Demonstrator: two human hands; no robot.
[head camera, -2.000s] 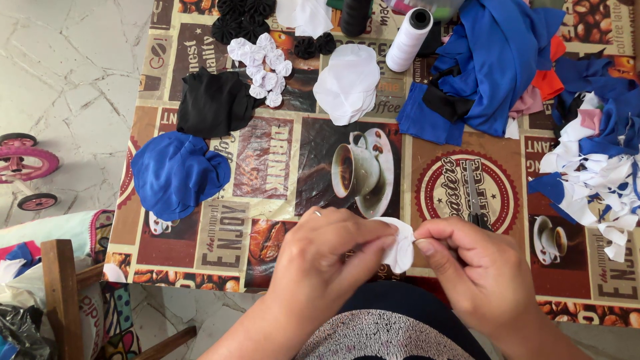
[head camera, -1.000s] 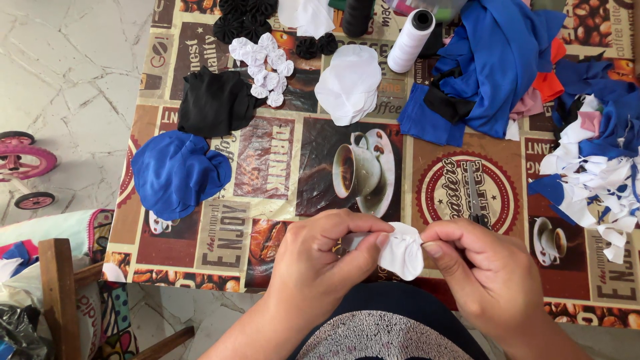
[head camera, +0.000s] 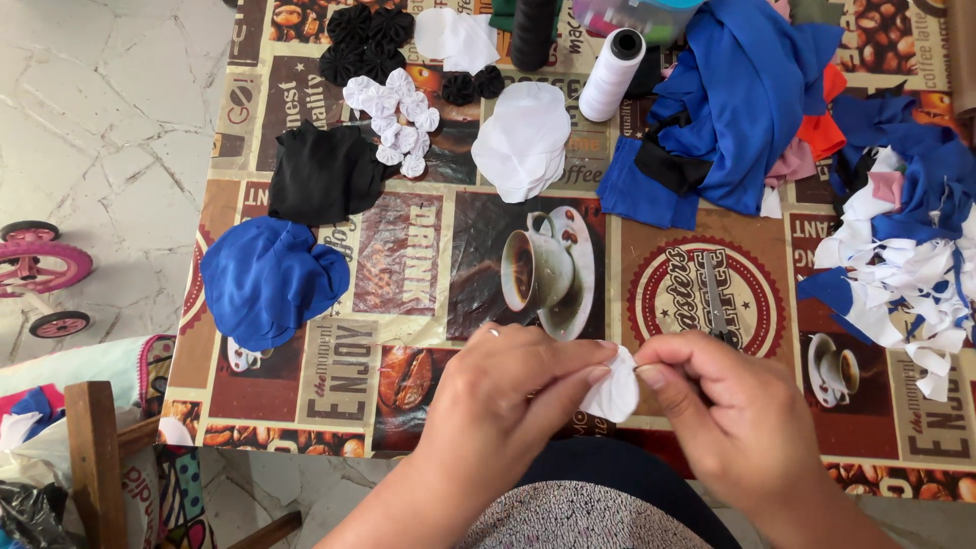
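Observation:
My left hand (head camera: 507, 389) pinches a small white fabric circle (head camera: 614, 393) between thumb and forefinger, over the table's near edge. At the circle's right side, the thumb and forefinger of my right hand (head camera: 713, 404) are pinched together; what they grip is too small to make out. Beyond my hands lie a stack of white fabric circles (head camera: 522, 141), a pile of blue fabric circles (head camera: 271, 278) and black fabric pieces (head camera: 324, 174). White gathered fabric rosettes (head camera: 396, 122) and black rosettes (head camera: 366, 42) rest farther back. Scissors (head camera: 714, 293) lie partly behind my right hand.
A white thread cone (head camera: 611, 75) and a dark thread cone (head camera: 534, 34) stand at the back, near a clear plastic container (head camera: 637, 17). Blue cloth (head camera: 751, 99) and a heap of fabric scraps (head camera: 903, 252) cover the right side. A wooden chair (head camera: 95, 465) is at lower left.
The white circle has turned and shifted between my fingers, its shape looking narrower than one second ago. Both hands stay close together in nearly the same place.

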